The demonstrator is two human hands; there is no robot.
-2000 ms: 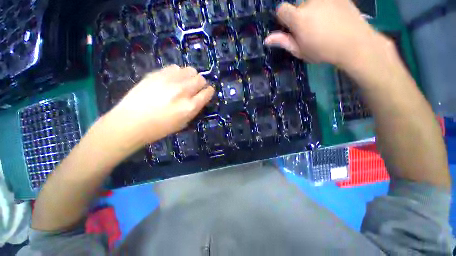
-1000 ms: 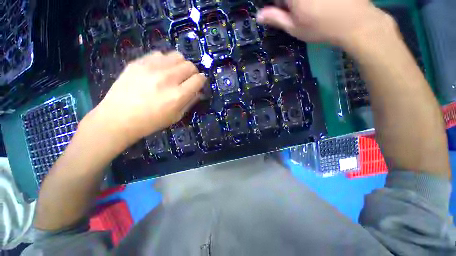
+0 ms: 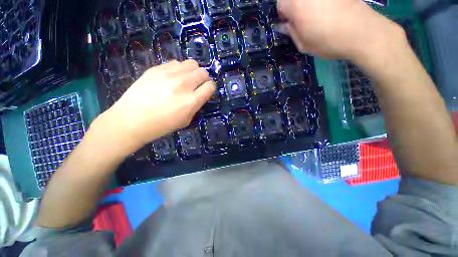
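The large glossy black blister tray [image 3: 226,154] lies in front of me, with a dark square electronic unit [image 3: 235,86] in each visible pocket and thin red wires on several. My left hand [image 3: 168,95] is bare, fingers curled over the tray's middle-left pockets; its fingertips point down and any small part in them is hidden. My right hand [image 3: 321,27] is over the tray's upper right, fingers bent down at the pockets, cut off by the top edge; I cannot tell whether it holds anything.
A clear small-parts tray [image 3: 54,138] lies left on the green mat [image 3: 14,125]; another [image 3: 362,93] is at right, partly behind my forearm. Stacked black blister trays [image 3: 55,55] stand upper left. Below the bench edge are a gridded tray with a white label [image 3: 337,161] and red baskets [image 3: 377,161].
Since one second ago, my right hand has moved slightly right and its fingers now bend down toward the tray. My left hand stays over nearly the same pockets. The view has shifted slightly.
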